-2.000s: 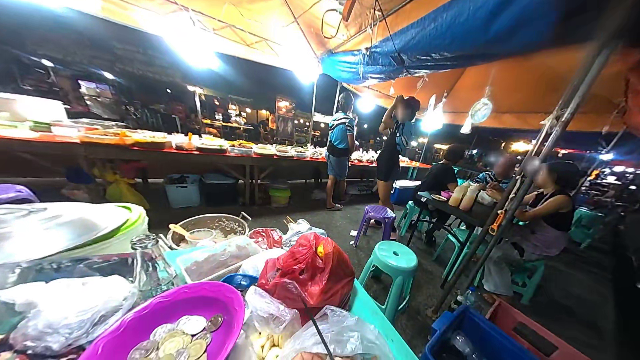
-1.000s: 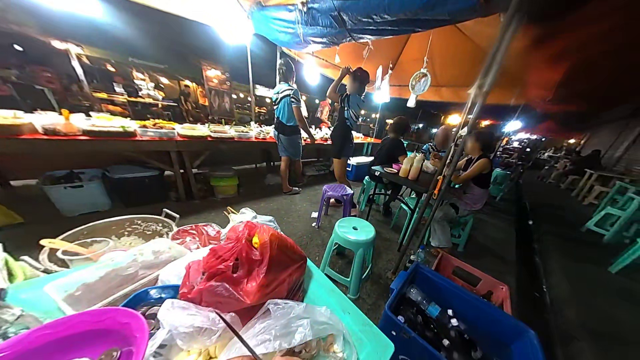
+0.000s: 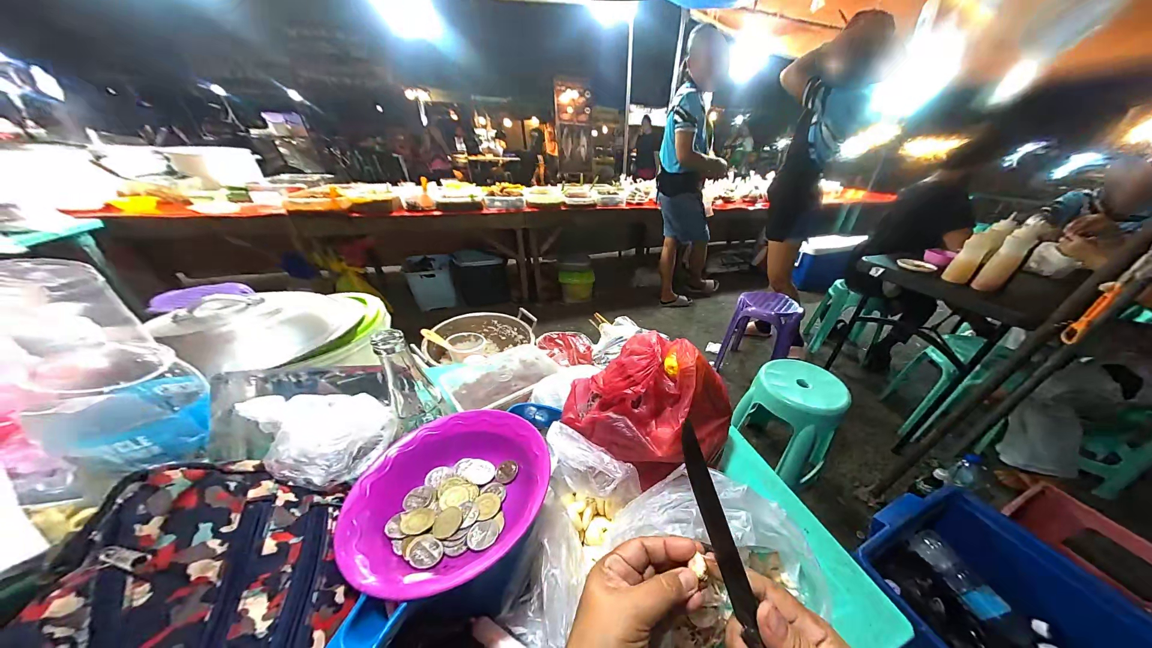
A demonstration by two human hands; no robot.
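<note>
My left hand [image 3: 634, 589] pinches a small pale garlic clove [image 3: 698, 565] between thumb and fingers. My right hand [image 3: 781, 614] grips a dark-bladed knife [image 3: 715, 517], its blade pointing up and its lower part beside the clove. Both hands are over an open clear plastic bag [image 3: 751, 499] that holds peelings. Left of it, another clear bag holds peeled garlic cloves [image 3: 589, 517]. Behind them sits a tied red plastic bag [image 3: 630, 396]. To the left, a magenta plastic bowl [image 3: 373, 531] holds several coins [image 3: 450, 513].
A camouflage-patterned bag [image 3: 193, 558] lies at left, near a glass bottle [image 3: 400, 382] and a lidded pot [image 3: 261, 328]. Right of the turquoise table [image 3: 846, 576] are a green stool [image 3: 801, 396] and a blue crate with bottles [image 3: 999, 576]. People stand and sit beyond, by a long food table.
Both hands, the knife and the clove now show clearly at the bottom; before, only part of the blade showed there. The view has swung back left since one second ago.
</note>
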